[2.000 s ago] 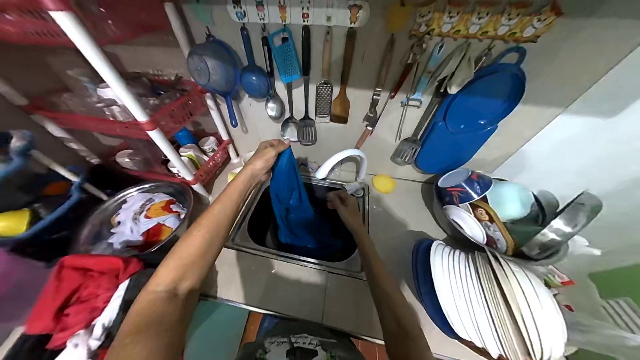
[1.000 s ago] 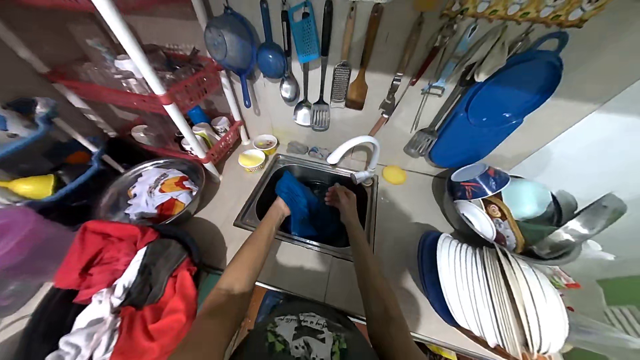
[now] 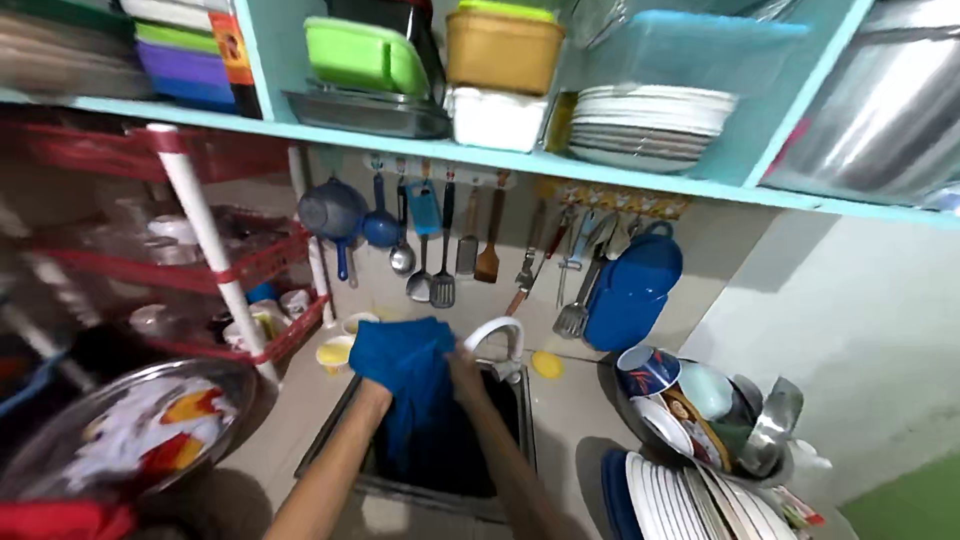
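Observation:
A wet-looking blue cloth is raised above the sink, its lower part hanging down into the dark basin. My left hand is under the cloth's left side, the fingers hidden by the fabric. My right hand holds the cloth's right edge, close to the white curved faucet. Blur hides the exact finger positions.
A steel basin with white, red and yellow cloth stands left, by a red-shelved rack. Small tubs sit behind the sink. Plates and a bowl of dishes stand right. A turquoise shelf crosses above hanging utensils.
The blue cloth, low in the sink one second ago, has been lifted above it by both hands. The view has tilted up, bringing the turquoise shelf in.

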